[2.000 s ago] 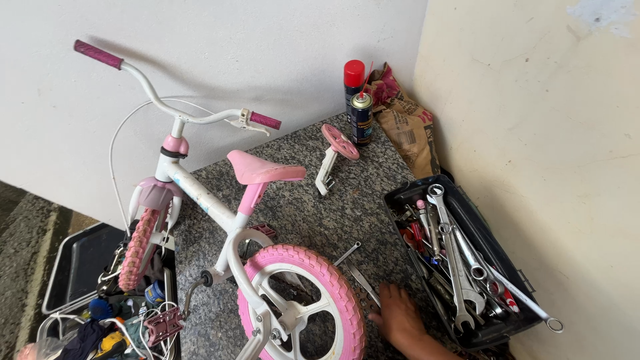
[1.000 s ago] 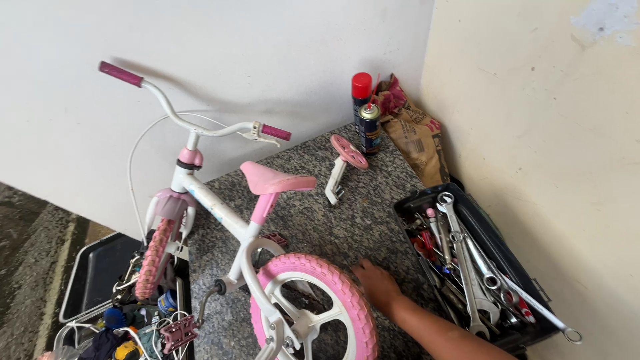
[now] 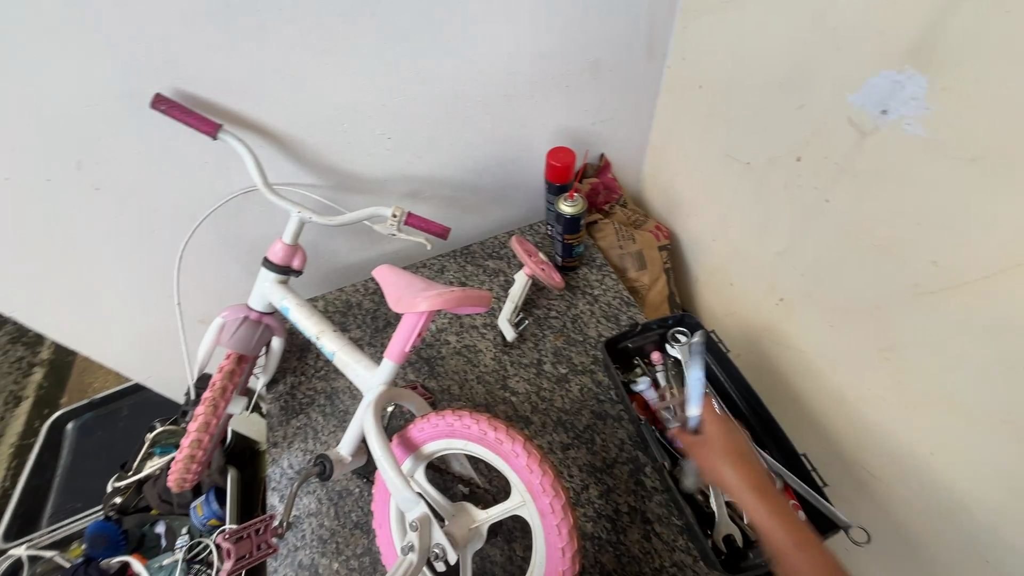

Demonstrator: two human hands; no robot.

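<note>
Over the black plastic toolbox [image 3: 658, 472] at the right, my right hand [image 3: 708, 440] is shut on a blurred metal wrench [image 3: 696, 380]. Combination wrenches [image 3: 724, 516] and other hand tools lie in the box beneath it. A small white children's bicycle with a pink saddle [image 3: 428, 294] and a pink rear tire [image 3: 480, 436] stands upright at the granite slab. A training wheel [image 3: 538, 262] on a white bracket lies behind the saddle. My left hand is not in view.
Two spray cans [image 3: 570, 232] and a crumpled brown paper bag [image 3: 632, 248] stand in the back corner by the walls. At lower left, a second black case [image 3: 76, 448] and a jumble of cables and tools lie beside the slab. One wrench [image 3: 816, 500] juts over the toolbox's edge.
My right hand has moved from the slab beside the rear wheel to above the toolbox and now holds a wrench. The metal tools lying near that hand earlier are no longer seen there.
</note>
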